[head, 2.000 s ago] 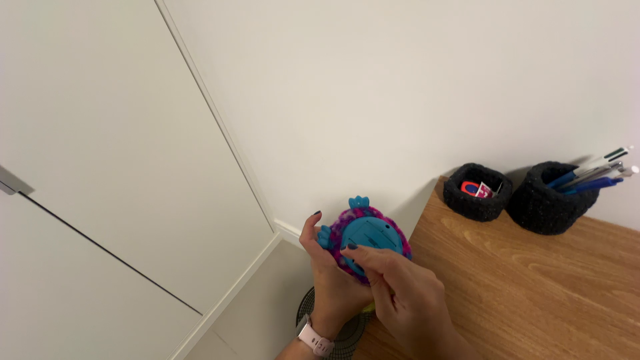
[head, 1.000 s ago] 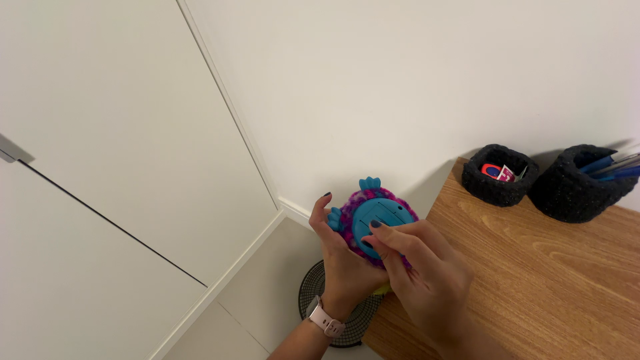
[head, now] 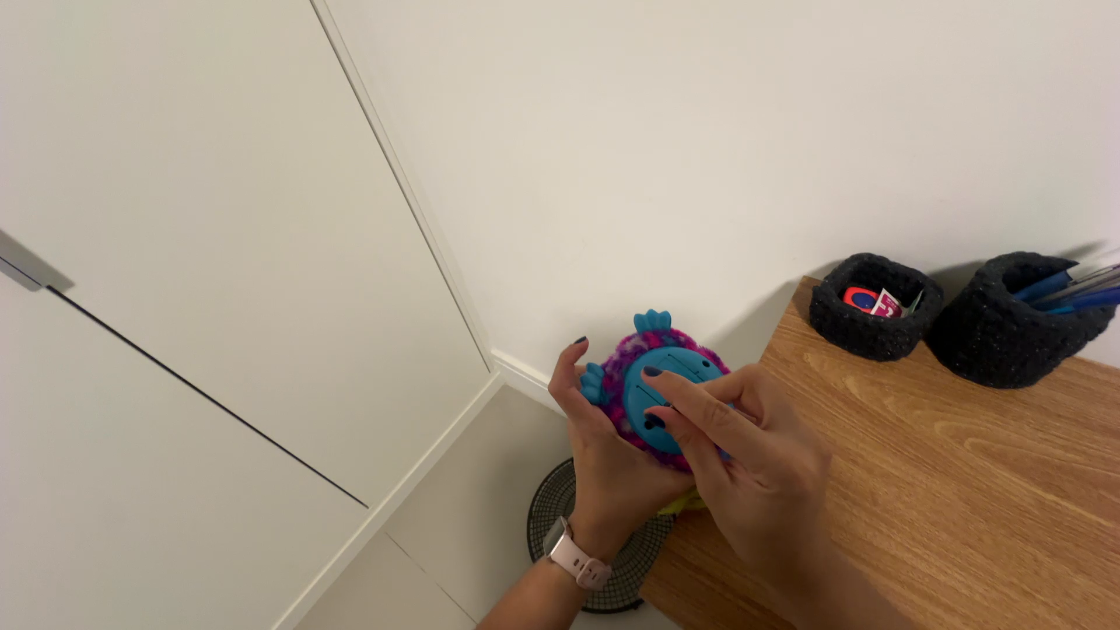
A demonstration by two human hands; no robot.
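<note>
A plush toy [head: 634,350] with pink and purple fur, blue plastic feet and a round blue plastic base [head: 669,363] is held with its base facing me, left of the desk edge. My left hand [head: 604,455], with a pink-banded watch on the wrist, grips it from the left and below. Over the base, my right hand [head: 752,446] has its thumb and index finger near each other at a screw hole beside the battery cover. Whether something small is pinched between those fingertips, I cannot tell. A bit of yellow-green shows beneath the toy.
On the wooden desk [head: 962,455], by the white wall, stand a small black textured holder [head: 875,337] with small items and a larger one [head: 1006,341] with pens. A round dark mesh object [head: 630,569] is on the floor below. A white cabinet door [head: 219,219] fills the left.
The right thumb and index finger have shifted over the toy's base, towards the screw hole at its lower edge. The left hand keeps its hold on the toy.
</note>
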